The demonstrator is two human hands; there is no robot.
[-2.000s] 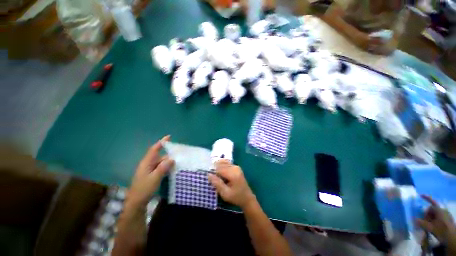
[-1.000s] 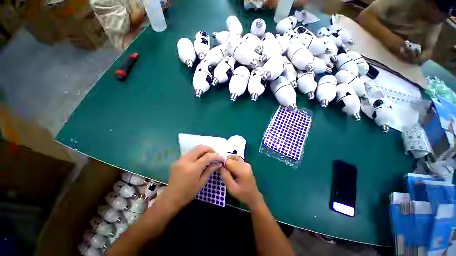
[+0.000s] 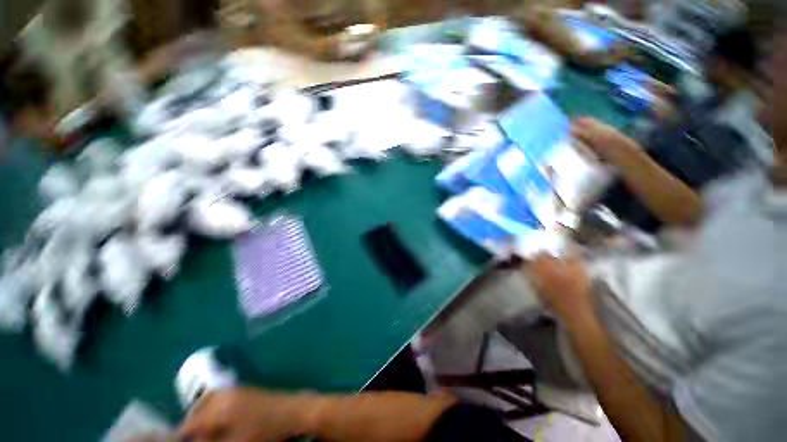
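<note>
The view is blurred. My right hand [image 3: 231,416] is at the bottom edge, its forearm reaching in from the right. Its fingers are closed around the lower end of a white bulb camera [image 3: 200,373], whose rounded head sticks out above them. Part of a pale sheet [image 3: 138,425] shows to the left of the hand, cut off by the bottom edge. My left hand is not in view. A purple-dotted sticker stack in clear wrap [image 3: 278,266] lies on the green table [image 3: 345,332].
A pile of bulb cameras [image 3: 160,194] covers the left and back. A black smartphone [image 3: 394,256] lies right of the sticker stack. At the right a person [image 3: 733,285] handles blue and white boxes [image 3: 509,177]. Other people's arms show across the table.
The view has swung right, and the table things now appear further left. My left hand and the dotted part of the sheet have left the picture. The neighbour has come into view.
</note>
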